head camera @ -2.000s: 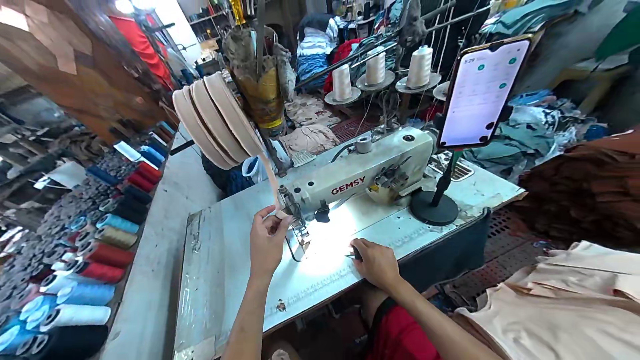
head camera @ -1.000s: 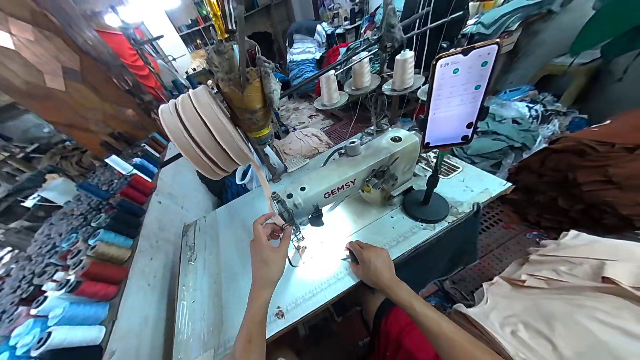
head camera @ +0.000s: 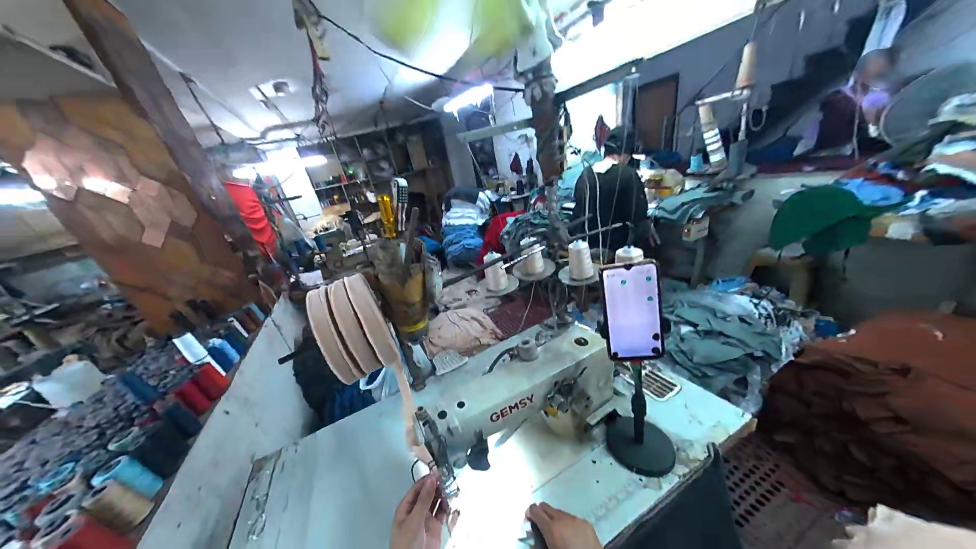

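A white Gemsy sewing machine (head camera: 511,396) stands on a pale table, its lamp glaring around the needle area. My left hand (head camera: 418,511) is at the machine's needle end, fingers bent close together by the lower end of a beige fabric tape (head camera: 404,404); whether they pinch it is unclear. That tape hangs from beige tape rolls (head camera: 352,328) above. My right hand (head camera: 563,526) rests at the table's near side, right of the glare, curled around a small dark object that I cannot identify. The lower parts of both hands are cut off by the frame.
A phone (head camera: 633,309) on a round-based stand (head camera: 640,446) stands at the table's right. Thread cones (head camera: 579,261) are behind the machine, coloured spools (head camera: 126,474) at left. Brown fabric (head camera: 846,427) is piled at right. A person in dark clothes (head camera: 610,194) is farther back.
The view has tilted up, showing more of the room. My left hand stays by the needle end and my right hand near the table's front.
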